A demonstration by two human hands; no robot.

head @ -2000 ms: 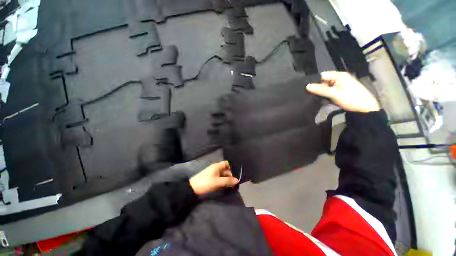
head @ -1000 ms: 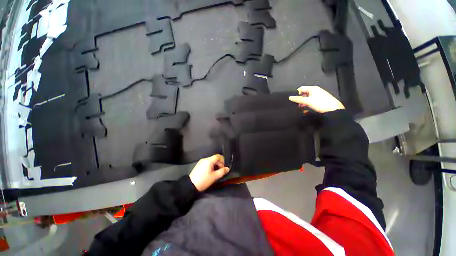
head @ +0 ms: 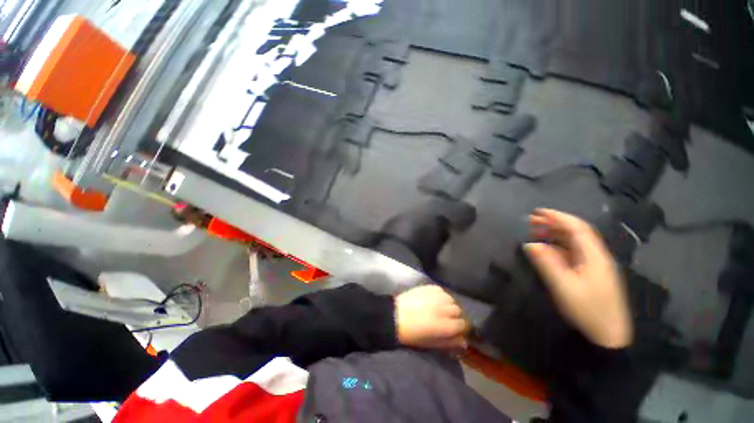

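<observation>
Black cut pieces are a dark, blurred mass at the near table edge, between my hands. My left hand is curled closed at their left edge; its fingertips are partly hidden. My right hand is raised over them, blurred, fingers apart, with nothing visible in it. Beyond lies the black sheet material with cut lines, lighter bare areas and dark jagged offcuts.
White jagged scraps line the far left side. An orange machine head stands at the upper left. The grey table ledge runs diagonally in front of me, with orange parts below. A dark object stands at the lower left.
The view has swung left, bringing the machine head into sight. My right hand has let go of the stack's far edge and opened. The stack now lies lower and darker between my hands.
</observation>
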